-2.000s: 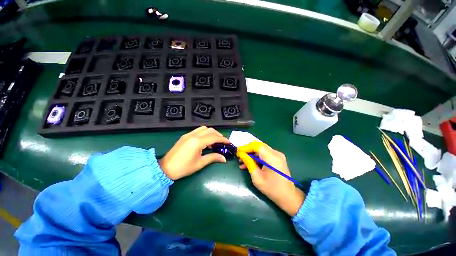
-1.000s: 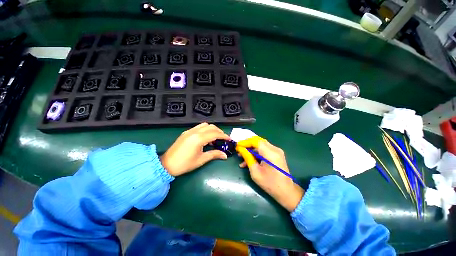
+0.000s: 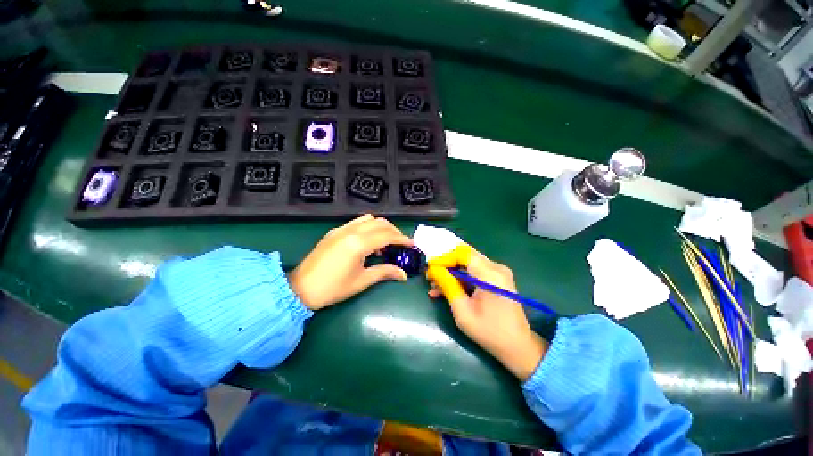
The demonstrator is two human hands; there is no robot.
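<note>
My left hand (image 3: 349,263) holds a small dark glossy module (image 3: 407,259) between thumb and fingers, just below the foam tray's front edge. My right hand (image 3: 481,298) wears yellow-orange finger cots and grips a thin blue swab stick (image 3: 510,295). The stick's rear end points right, towards my sleeve; its tip is at the module, hidden by my fingers. A white wipe (image 3: 436,240) shows behind my right fingertips; whether the hand holds it I cannot tell. The black foam tray (image 3: 267,211) has rows of square pockets with dark modules and a few light-faced ones.
A white bottle (image 3: 563,208) with its round lid flipped open stands right of the tray. A flat wipe (image 3: 626,280), a pile of sticks (image 3: 720,298) and crumpled wipes (image 3: 718,223) lie at right. Glossy black trays (image 3: 27,147) are at far left, a red-orange bin (image 3: 801,239) at far right.
The swab stick's rear end has swung and now lies flatter, reaching further right. The hands stay close together at the module. The view has shifted slightly, so the tray appears a little higher.
</note>
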